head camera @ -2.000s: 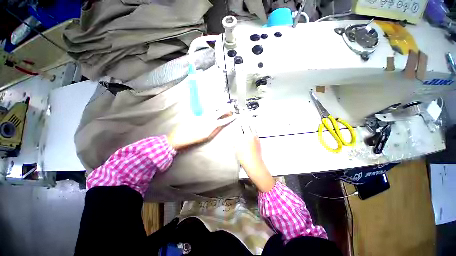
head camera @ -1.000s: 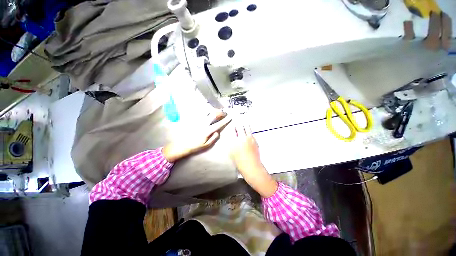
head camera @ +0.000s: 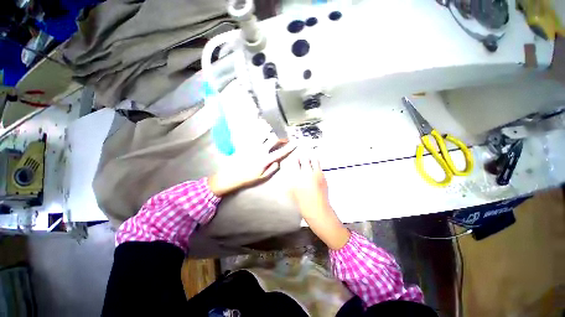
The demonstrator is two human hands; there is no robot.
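A grey-brown garment piece (head camera: 155, 155) lies in soft folds left of and under the head of a white sewing machine (head camera: 378, 49). My left hand (head camera: 251, 170) lies on the cloth, fingertips close to the needle area (head camera: 288, 133). My right hand (head camera: 313, 192) lies just right of it, fingers forward, near the cloth's right edge. Glare washes out the fingertips and the cloth beneath, so I cannot tell whether either hand grips it. A bright blue translucent strip (head camera: 221, 130) stands left of the needle.
Yellow-handled scissors (head camera: 443, 158) and a small black tool (head camera: 509, 162) lie on the bed at right. More grey-brown cloth (head camera: 142, 49) is heaped behind. A second machine part (head camera: 26, 173) stands at far left. A dark device with a white cable (head camera: 494, 224) is below the table edge.
The camera view has shifted and turned, so the machine and scissors sit differently in the picture. Both hands stay beside the needle area, with little visible movement on the cloth.
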